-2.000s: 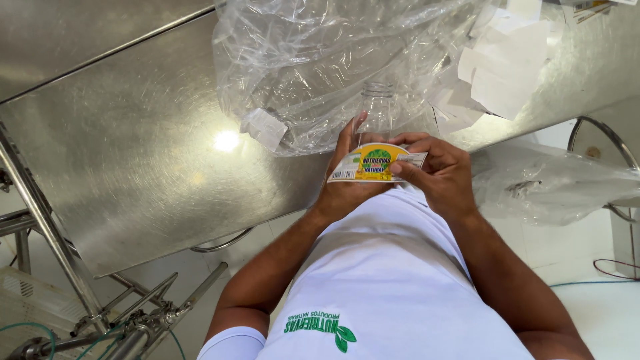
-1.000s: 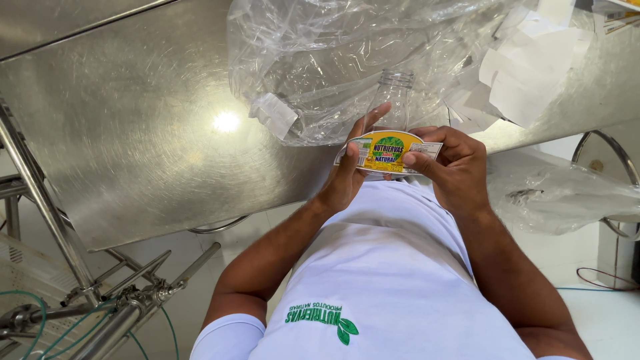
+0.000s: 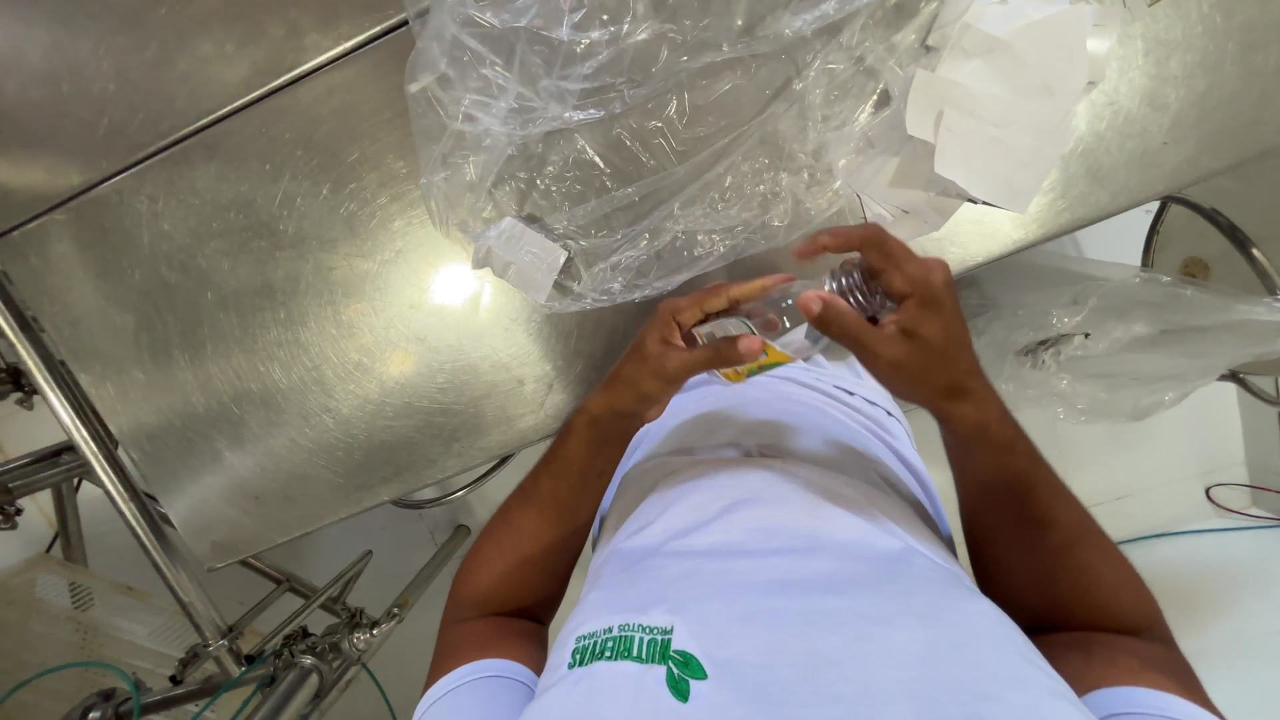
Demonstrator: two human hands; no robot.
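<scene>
A clear plastic bottle (image 3: 800, 312) lies tilted between both hands, its ridged neck to the right. My left hand (image 3: 680, 350) is closed around the lower end, with the thumb over a yellow and white label (image 3: 755, 362) on the bottle. At the neck is my right hand (image 3: 890, 300), its thumb against the bottle and its index finger raised over it. Whether the right hand grips the neck firmly is hard to tell, since the fingers are partly blurred. Part of the label is hidden by the left thumb.
A large clear plastic bag (image 3: 640, 130) covers part of the steel table (image 3: 300, 330) beyond the hands. White label sheets (image 3: 1010, 110) lie at the upper right. Another clear bag (image 3: 1130, 340) hangs at right. Metal tubing (image 3: 120, 480) and a plastic crate (image 3: 90, 620) stand at lower left.
The label, earlier held spread upright between both hands, is now against the bottle in the left hand. The bottle has turned onto its side, and the right hand has moved to its neck.
</scene>
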